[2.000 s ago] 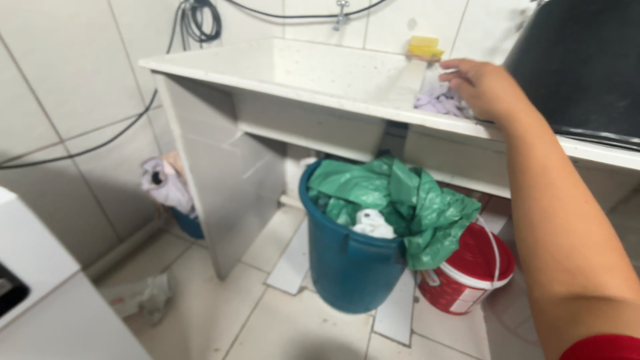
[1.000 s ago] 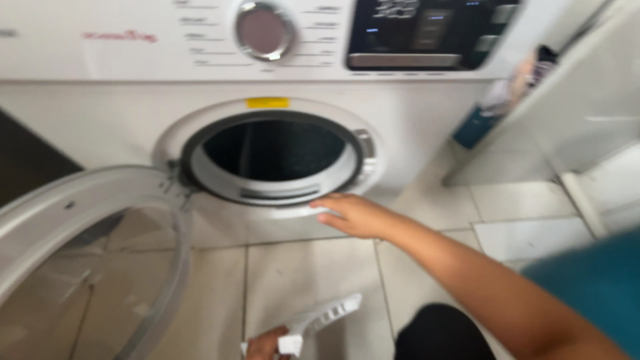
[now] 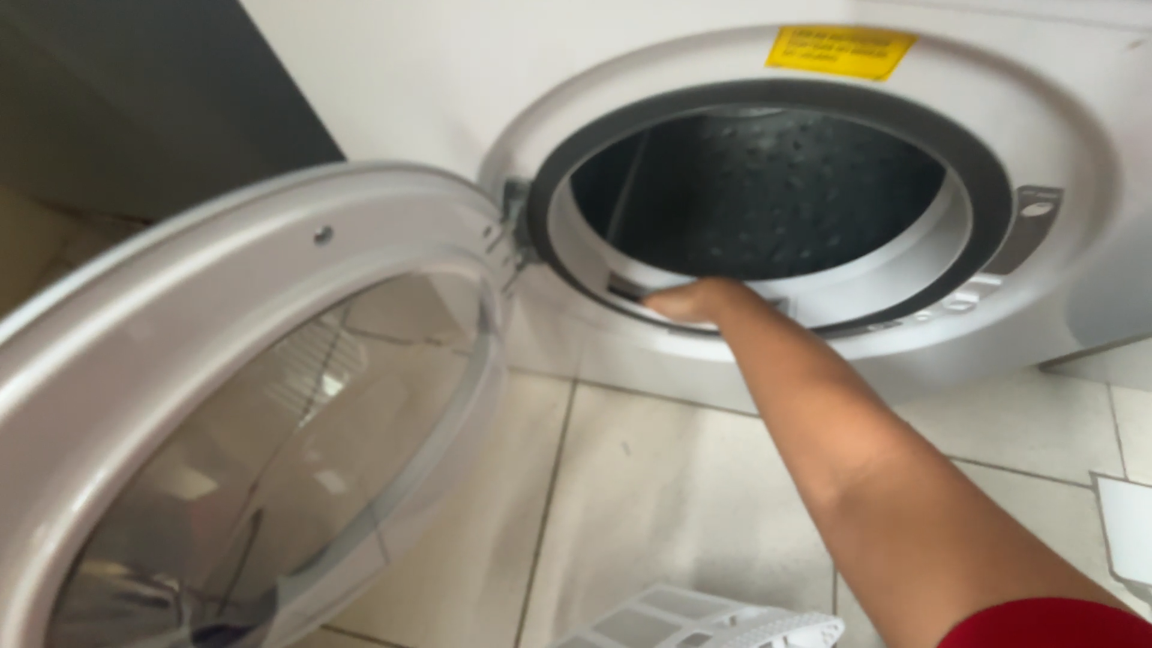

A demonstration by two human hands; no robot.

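My right hand (image 3: 688, 301) reaches to the lower rim of the front-loading dryer's opening (image 3: 981, 225), its fingers at a dark slot (image 3: 625, 288) there. The fingertips are partly hidden, so whether they grip anything does not show. Behind the hand lies the dark drum (image 3: 765, 198). The round door (image 3: 405, 216) with its clear window stands swung out to the left. Low in the view is a white plastic lint filter (image 3: 684, 621) with mesh panels, cut off by the bottom edge. My left hand is out of the frame.
Pale floor tiles (image 3: 666, 477) lie below the machine. A yellow sticker (image 3: 841, 51) with writing is above the opening, and a door latch plate (image 3: 1030, 229) sits on its right. A loose white tile piece (image 3: 1129, 526) is at the right edge.
The view has turned from the laundry sink to the machine, then come closer. My right hand has moved from the opening's outer lower edge to its slot. My left hand, at the white filter before, has left view.
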